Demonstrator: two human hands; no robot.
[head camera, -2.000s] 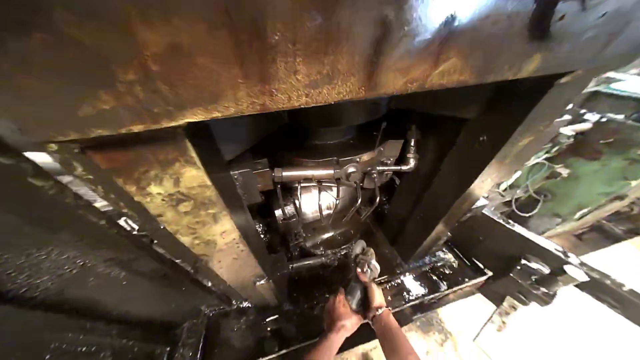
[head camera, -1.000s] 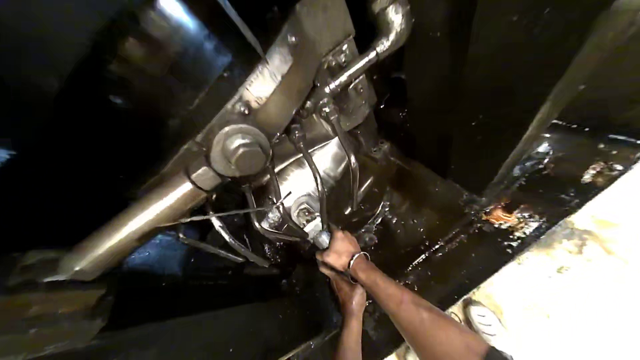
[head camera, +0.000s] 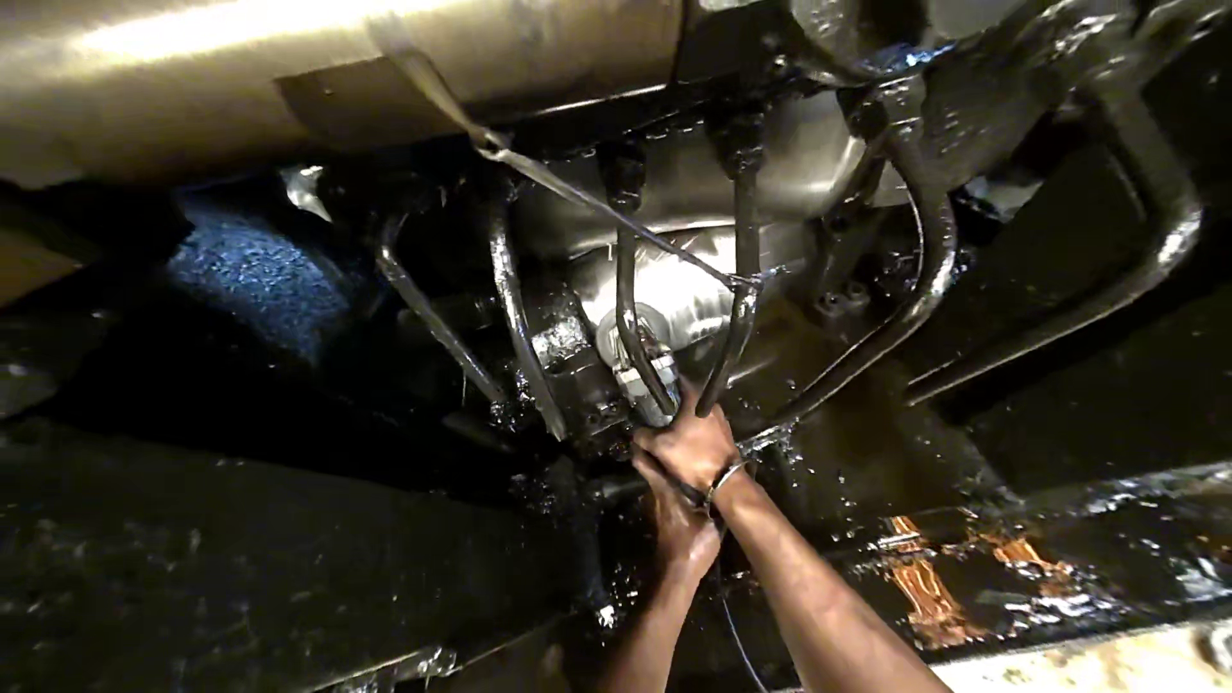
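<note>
My right hand, with a bracelet at its wrist, is closed around the body of a hand-held power tool. Just below it, my left hand grips the tool's lower part, mostly hidden by hand and shadow. The tool's round grey head lies against or close to a shiny curved metal surface; contact is not clear. Two oily bent metal tubes hang in front of this surface, one crossing over the tool. A thin cable trails down from the hands.
A large metal cylinder spans the top left. A thin line runs slantwise to a tube. More curved pipes flank the hands on both sides. Dark, oily panels and a wet ledge lie below.
The view has moved much closer to the machinery and turned. Both hands stay together on the tool, which is at the shiny curved part now and one second ago.
</note>
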